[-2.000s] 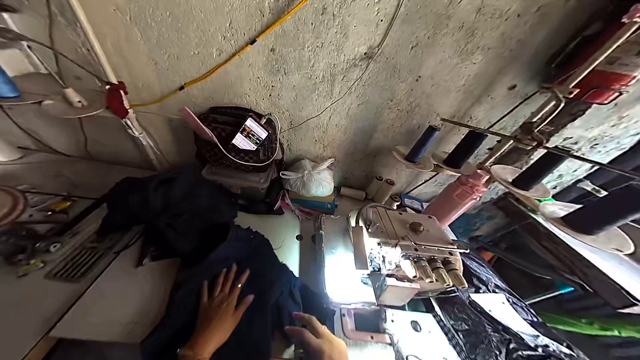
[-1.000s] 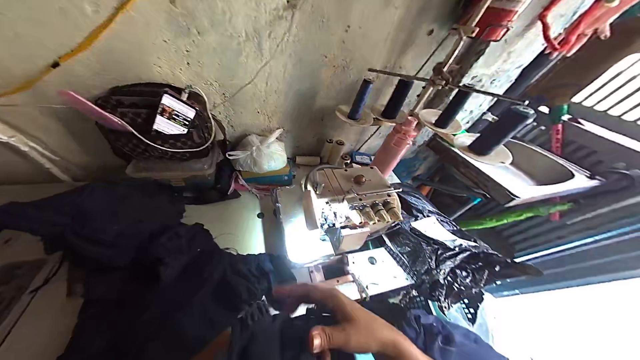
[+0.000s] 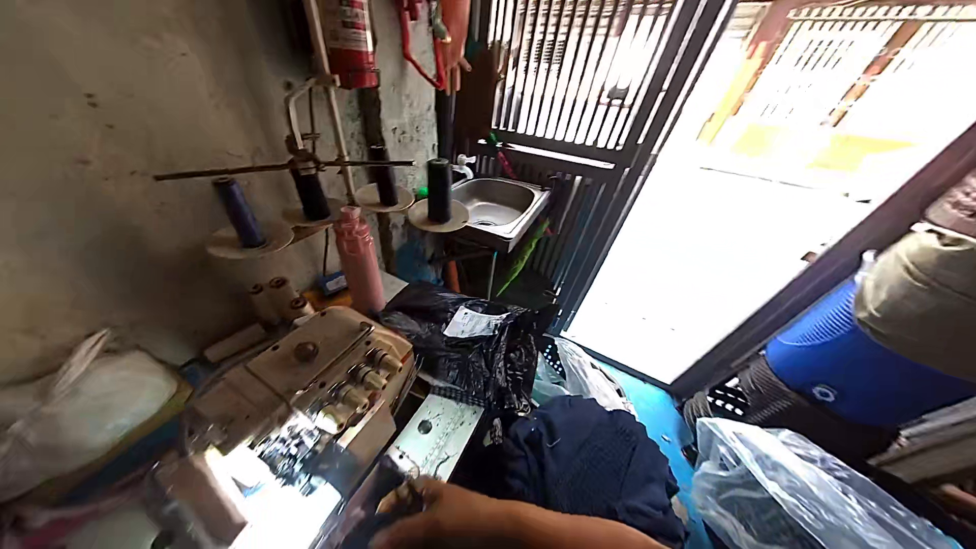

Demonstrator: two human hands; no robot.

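My right hand [image 3: 423, 511] is low in the view, beside the lit sewing area of an overlock machine [image 3: 305, 374]. Its fingers are blurred against dark cloth [image 3: 374, 507]; whether they grip it does not show. Right of the forearm lies a heap of navy fabric [image 3: 587, 457], below a black plastic bag [image 3: 465, 343] bearing a paper label. Cones of dark thread [image 3: 242, 213] stand on the rack behind the machine, near a pink bottle [image 3: 360, 263]. My left hand is out of the frame.
A steel sink [image 3: 496, 206] is beside the barred metal door [image 3: 579, 84], with a bright opening to its right. Clear plastic bags [image 3: 801, 488] lie at the lower right, below a blue drum [image 3: 846, 351]. A tied white bag [image 3: 99, 404] is left of the machine.
The view has swung right, bringing the doorway and floor bags into sight. Two seconds ago both hands lay on the dark cloth; now only the right hand shows, near the machine's front.
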